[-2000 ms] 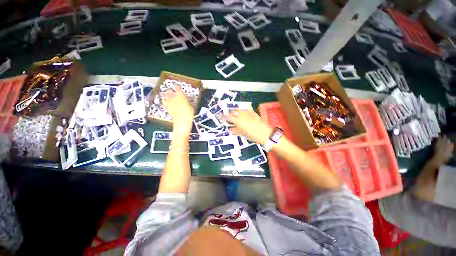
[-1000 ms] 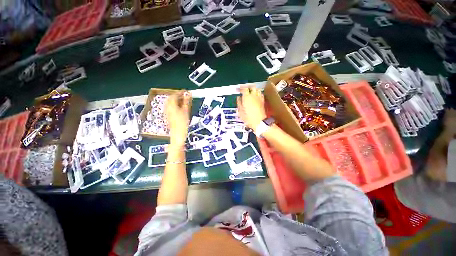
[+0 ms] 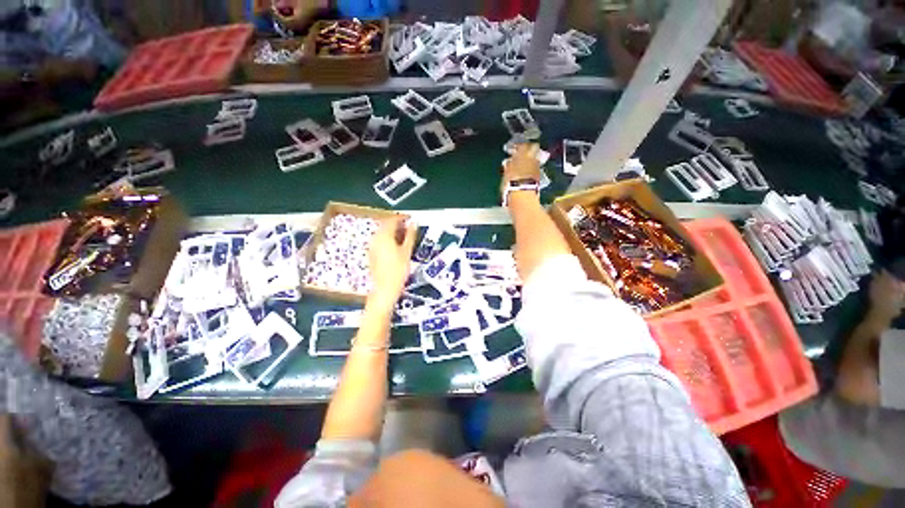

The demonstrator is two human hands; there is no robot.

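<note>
White housing frames [image 3: 261, 347] lie in a loose heap on the near bench. My left hand [image 3: 393, 252] is over the right rim of the small cardboard box [image 3: 338, 251] of small white round parts; its fingers are blurred and whether it holds a part is unclear. My right hand [image 3: 522, 169] is stretched forward over the dark green belt [image 3: 452, 177], its fingertips at a white frame [image 3: 518, 123]; I cannot tell if it grips it. The larger cardboard box [image 3: 635, 254] of amber-and-dark parts stands right of my right forearm.
A salmon-red compartment tray [image 3: 735, 349] lies under the larger box. A pale slanting post [image 3: 650, 94] rises behind it. Leaning white housings [image 3: 809, 253] stand at far right, near another person's arm [image 3: 861, 337]. More frames, boxes and a red tray [image 3: 179, 62] are across the belt.
My right hand has moved forward from the metal edge strip onto the belt. My left hand has shifted slightly toward the small box's right rim. The camera view has tilted up.
</note>
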